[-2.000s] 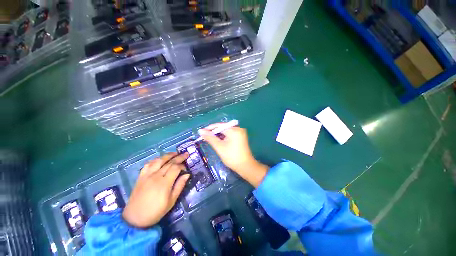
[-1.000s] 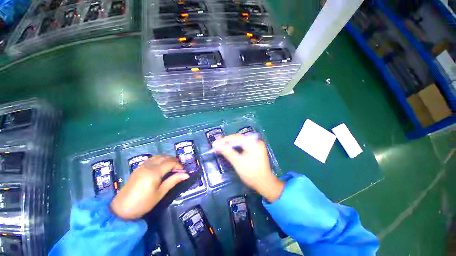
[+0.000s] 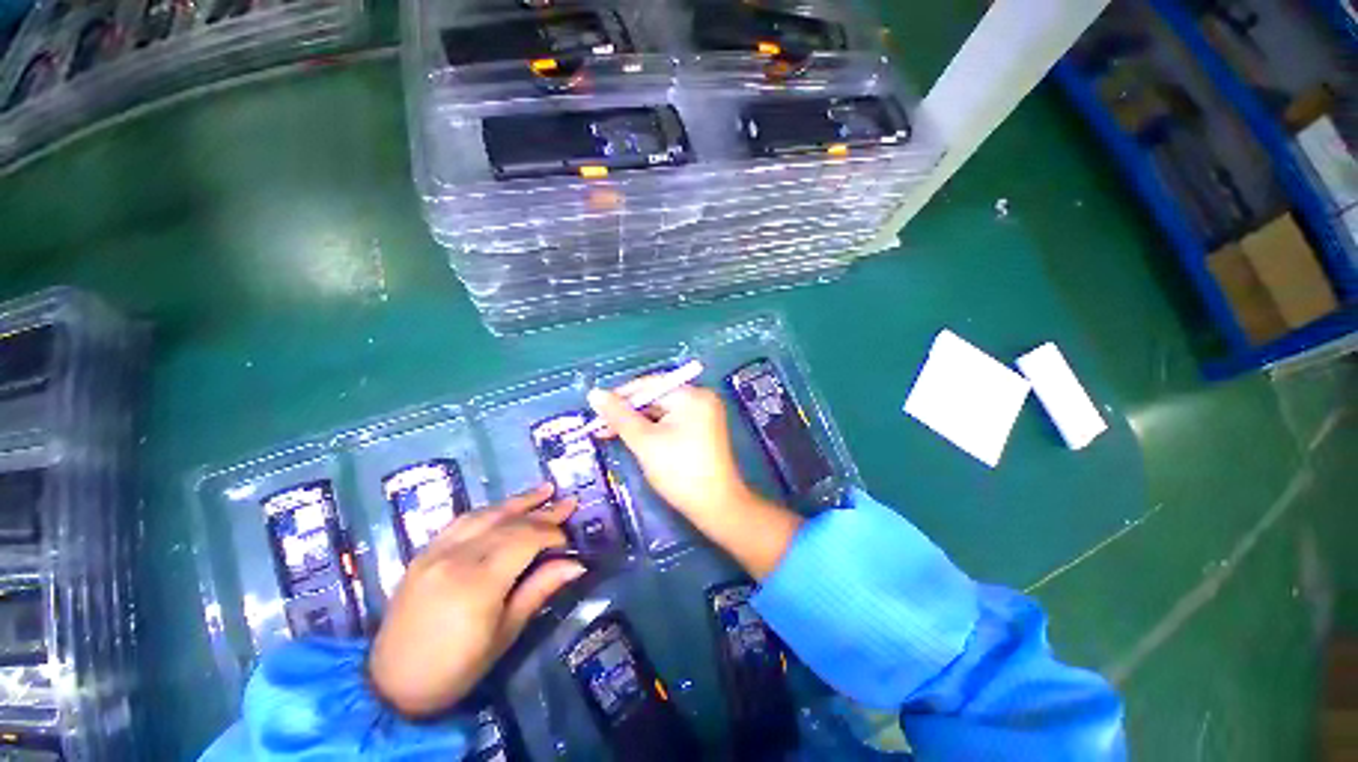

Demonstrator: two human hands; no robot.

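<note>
My right hand (image 3: 678, 447) holds a slim white pen-like tool (image 3: 655, 384), its tip by the upper end of a black handheld device (image 3: 585, 474) in a middle back-row pocket of the clear tray (image 3: 492, 405). My left hand (image 3: 462, 596) lies palm down, fingertips on the left side of that device, thumb apart. The device's exposed back has pale printed patches. Other such devices lie in both tray rows, some partly hidden by my hands and sleeves. Any sticker at the tool tip is too small to see.
A tall stack of filled clear trays (image 3: 670, 238) stands behind, beside a white post (image 3: 1005, 97). More stacked trays (image 3: 90, 521) stand at left. A white square sheet (image 3: 968, 398) and a narrow white box or card (image 3: 1062, 396) lie at right. A blue rack (image 3: 1191, 283) stands beyond.
Since one second ago, my right hand has brought the tool's tip to the device's upper end. My left fingers now touch its side. The camera view has shifted slightly.
</note>
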